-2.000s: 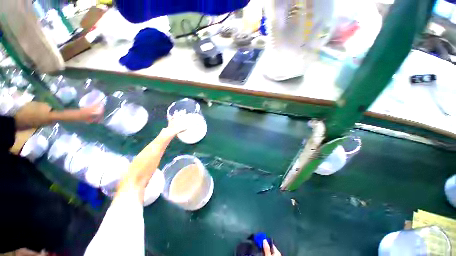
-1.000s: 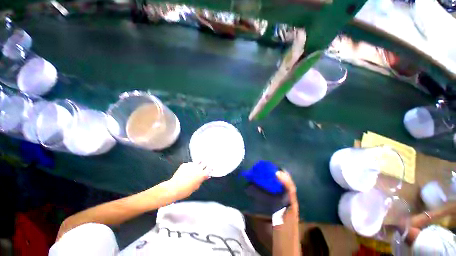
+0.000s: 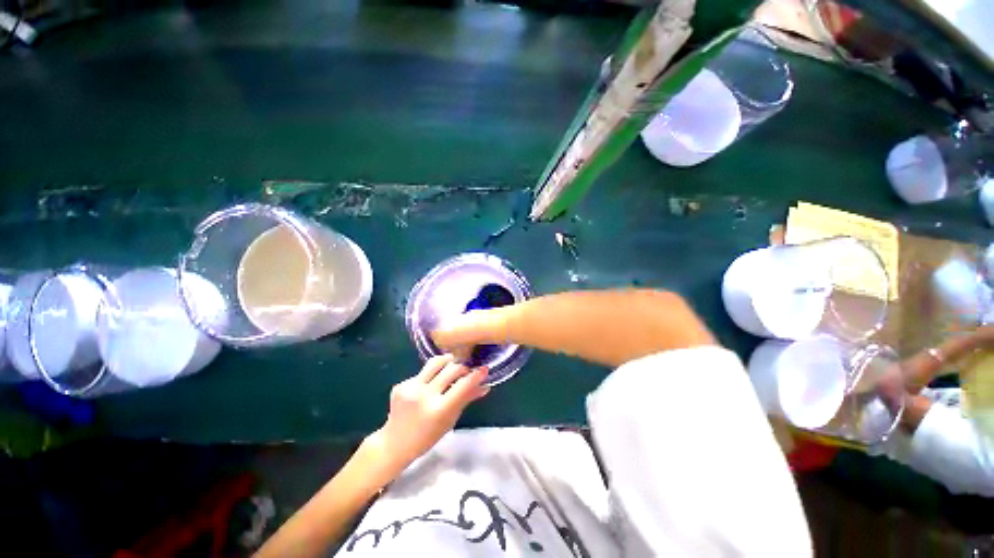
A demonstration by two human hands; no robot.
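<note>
A glass vessel with a white lower part stands upright on the green bench in front of me, its open top facing me. My left hand holds its near rim with the fingers. My right hand reaches inside the vessel from the right, with a dark blue cloth that shows beside and beyond the hand. The right fingertips are partly hidden inside the vessel.
A vessel with beige contents stands left, beside a row of white vessels. A green post slants down ahead. At right are vessels, yellow sheets on cardboard, and another person's hand.
My left hand has brought the vessel from the far side to directly in front of me. My right hand has moved with the blue cloth from the right into the vessel.
</note>
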